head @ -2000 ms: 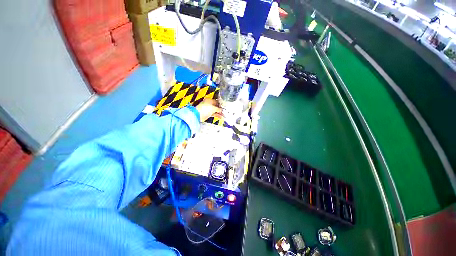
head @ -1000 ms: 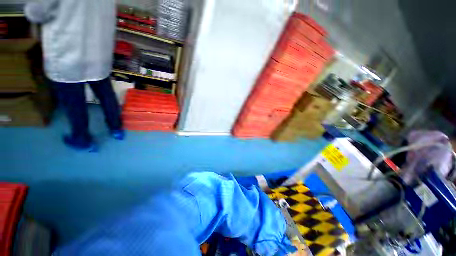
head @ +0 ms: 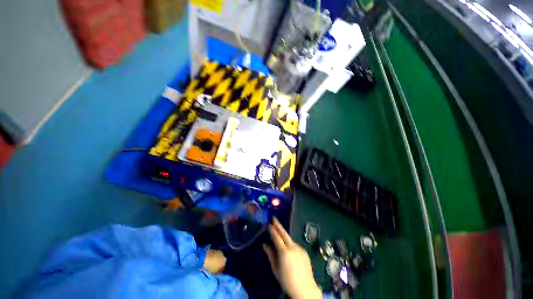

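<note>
My left hand [head: 214, 261] is low in front of the press, partly covered by its blue sleeve; what it holds cannot be made out. My right hand [head: 290, 261] is by the bench edge, fingers extended near the clear curved guard [head: 244, 226], with nothing seen in it. The fixture plate [head: 248, 150] lies on the striped press bed, with an orange locating jig [head: 203, 145] on its left and a dark-rimmed watch housing [head: 266, 172] at its near right corner. More watch housings [head: 334, 267] lie in a loose pile on the green bench.
The press head [head: 289, 61] stands behind the plate. A black compartment tray [head: 349, 193] with dark shiny pieces lies right of the press. Lit buttons [head: 275, 202] are on the blue press front. A rail [head: 412, 146] runs along the bench's right side. Red stacks stand on the far left.
The view swung left towards a standing person, then back to the press. My left hand has drawn back from near the press head to the front. My right hand has come into view.
</note>
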